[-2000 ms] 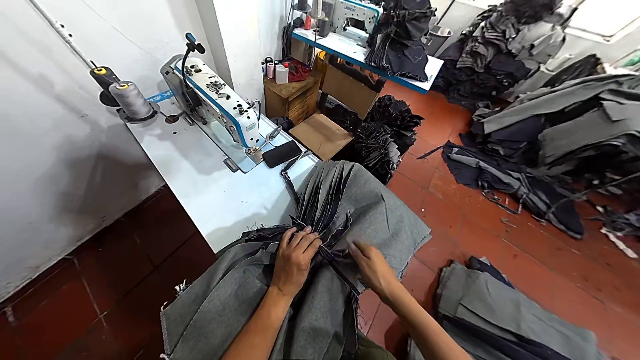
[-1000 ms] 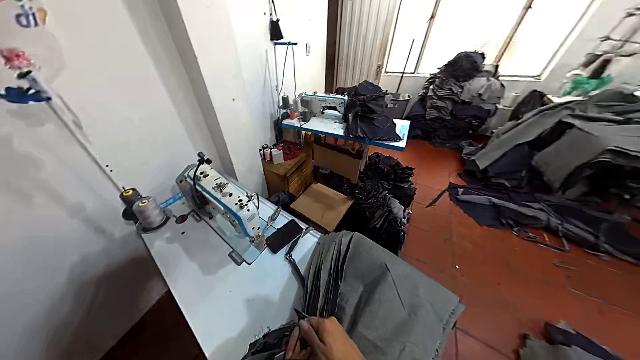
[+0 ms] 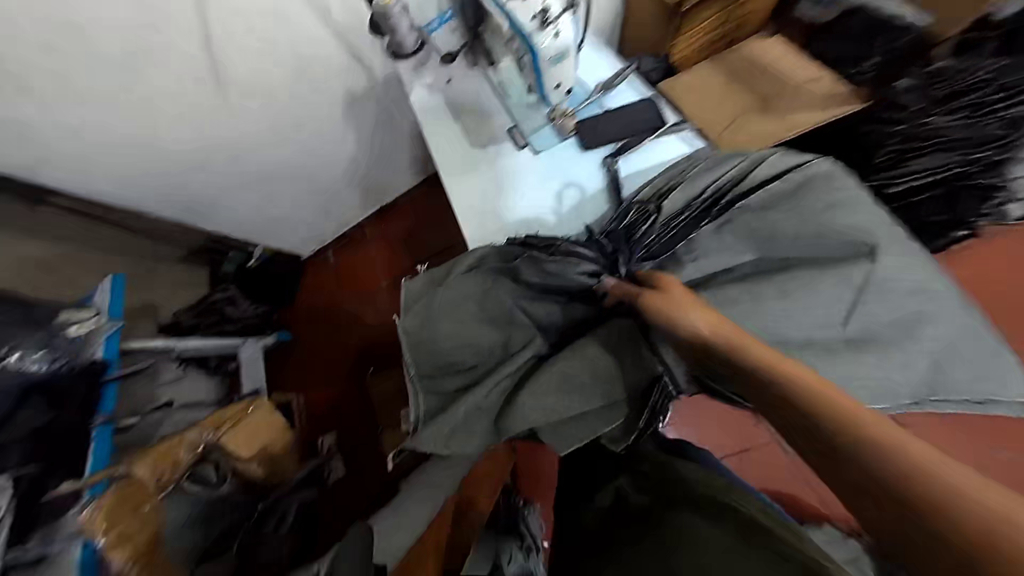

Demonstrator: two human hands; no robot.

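My right hand [image 3: 660, 304] grips the gathered middle of a tied-looking bundle of grey and black denim fabric pieces [image 3: 800, 264]. The bundle fans out to both sides of the hand, its upper part resting against the edge of the white sewing table [image 3: 512, 200]. Dark strips run from the gathered part onto the tabletop. A black phone-like flat object [image 3: 620, 123] and metal scissors or snips [image 3: 610, 84] lie beside the sewing machine [image 3: 540, 48]. My left hand is not in view.
Thread cones [image 3: 398, 28] stand at the table's far left. An open cardboard box [image 3: 760, 88] and a stack of dark fabric [image 3: 944, 144] are beyond the table. At left, a blue-edged table [image 3: 104, 408] adjoins clutter and a brown wrapped package [image 3: 192, 456].
Two seconds ago both my hands were on the bundle; now only the right is seen there. The view has swung down and left, bringing the blue-edged table into sight.
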